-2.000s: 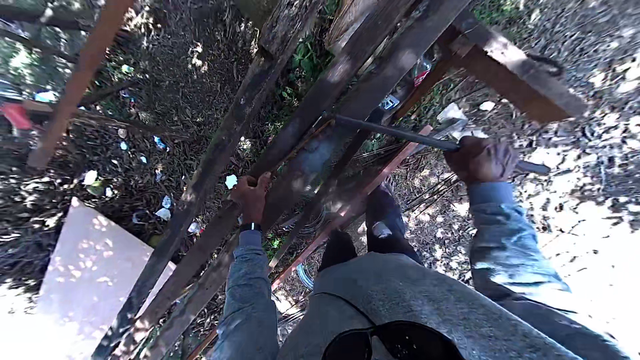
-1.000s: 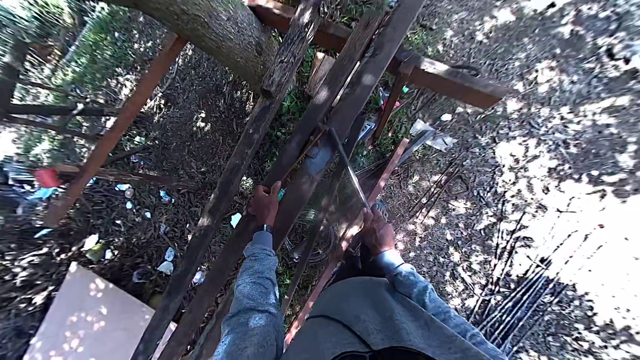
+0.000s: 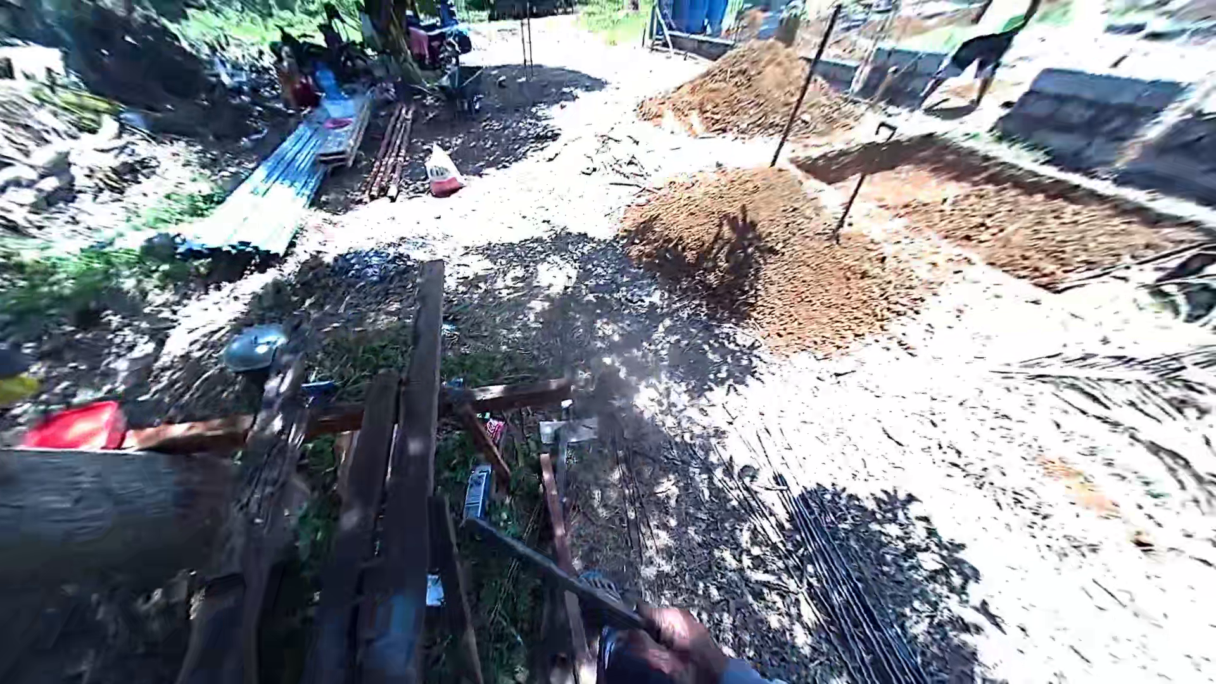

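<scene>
At the bottom of the head view, my right hand (image 3: 670, 646) is closed around a long dark bar (image 3: 556, 575), which looks like metal. The bar slants up and left from the hand, its far end close to the dark wooden planks (image 3: 407, 494). These planks lie side by side at the lower left, over a wooden crosspiece (image 3: 513, 394). My left hand is outside the view.
A tree trunk (image 3: 104, 513) and a red container (image 3: 78, 427) are at the left. Thin rods (image 3: 845, 579) lie on the ground at the lower right. Ahead are a soil mound (image 3: 807, 275) with an upright tool (image 3: 860, 185), corrugated sheets (image 3: 271, 185) and a distant person (image 3: 983, 57).
The view has swung up from the planks toward the yard. My left hand, on a plank in both earlier frames, has left the view. My right hand still holds the bar.
</scene>
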